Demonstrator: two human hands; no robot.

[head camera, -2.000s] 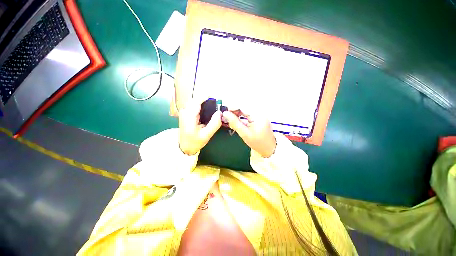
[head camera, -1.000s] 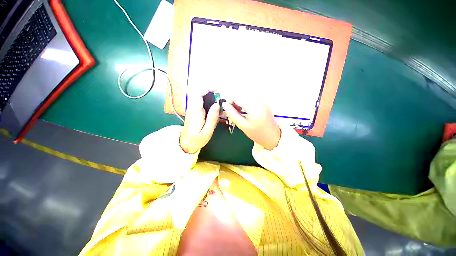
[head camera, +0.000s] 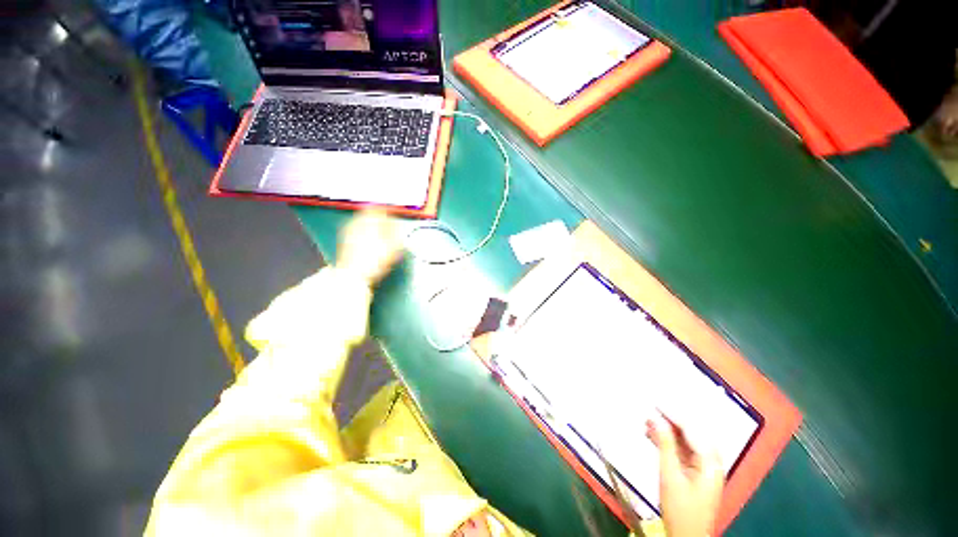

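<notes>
A white display panel (head camera: 620, 378) with a thin dark edge lies on a red-orange foam pad (head camera: 772, 399). The small black test connector (head camera: 491, 316) sits at the panel's near left corner, on the pale cable (head camera: 507, 189). My right hand (head camera: 688, 477) is over the panel's right part, fingers bent; its grip is unclear. My left hand (head camera: 370, 243) is blurred, just below the open test laptop (head camera: 347, 152), away from the connector. The laptop's screen (head camera: 336, 31) shows a picture with purple at its right.
A white card or box (head camera: 541, 242) lies near the cable loop. Another panel (head camera: 573, 50) with yellow spots lies on a pad (head camera: 525, 113) at the top. Folded red-orange pads (head camera: 814, 84) are at upper right. A yellow floor line (head camera: 184, 226) runs at left.
The view has turned left towards the laptop. My left hand has left the connector and moved towards the laptop. My right hand has moved from the corner to the panel's right part.
</notes>
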